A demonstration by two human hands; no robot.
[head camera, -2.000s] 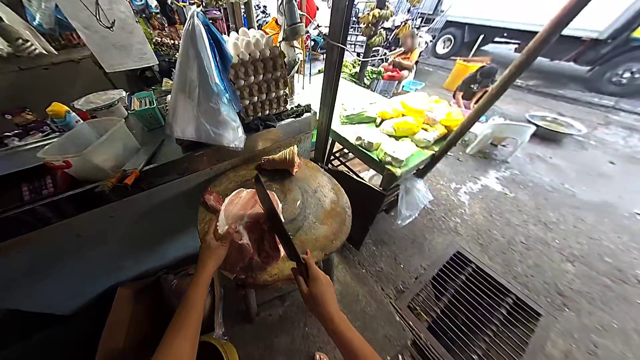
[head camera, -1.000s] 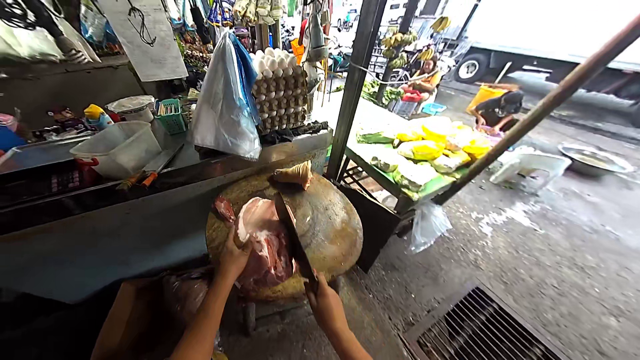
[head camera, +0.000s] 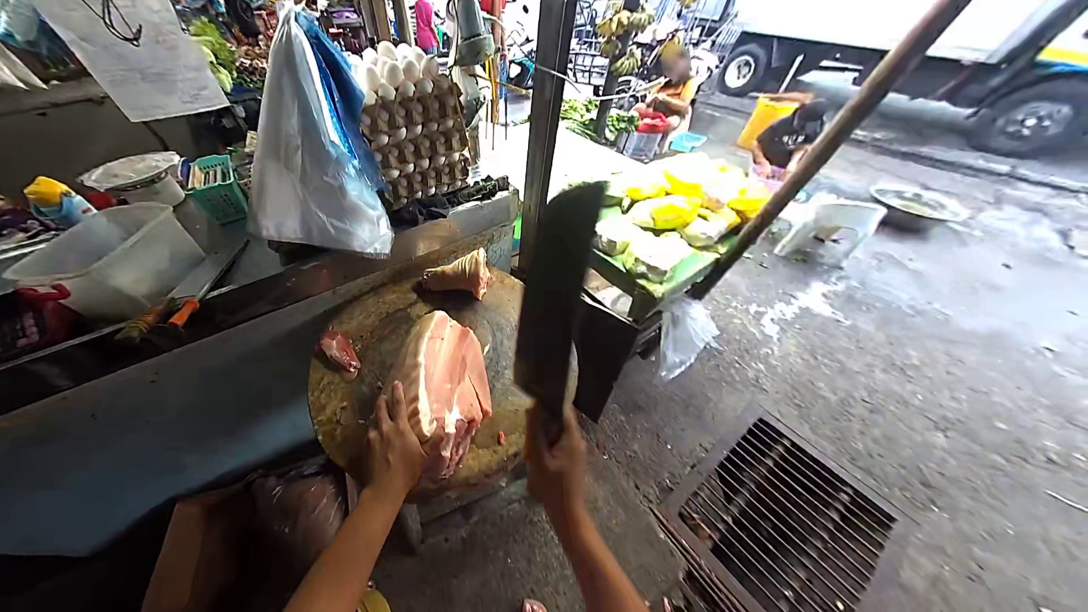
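On a round chopping block (head camera: pixel 340 408) lies a large piece of raw meat (head camera: pixel 444 374) with skin along its left side. My left hand (head camera: pixel 395 446) presses on the meat's lower left side, fingers spread. A cleaver (head camera: pixel 557 289) with a broad dark blade stands upright in my right hand (head camera: pixel 557 459), which grips its handle to the right of the meat, blade apart from it. A cut shank piece (head camera: pixel 459 274) rests near the block's back edge, and a small meat scrap (head camera: pixel 339 351) lies at its left.
A metal post (head camera: pixel 548 119) rises behind the block. Plastic bags (head camera: pixel 314 161) hang beside stacked egg trays (head camera: pixel 416 136). A knife (head camera: pixel 208 272) lies by a plastic tub (head camera: pixel 110 259). Right are a table of yellow bags (head camera: pixel 667 212), a slanting pole (head camera: pixel 837 136), a floor grate (head camera: pixel 786 510) and people beyond.
The cleaver was against the meat and is now raised upright, apart from it. The meat has been turned and its pale cut side shows. The small scrap now lies separate at the left.
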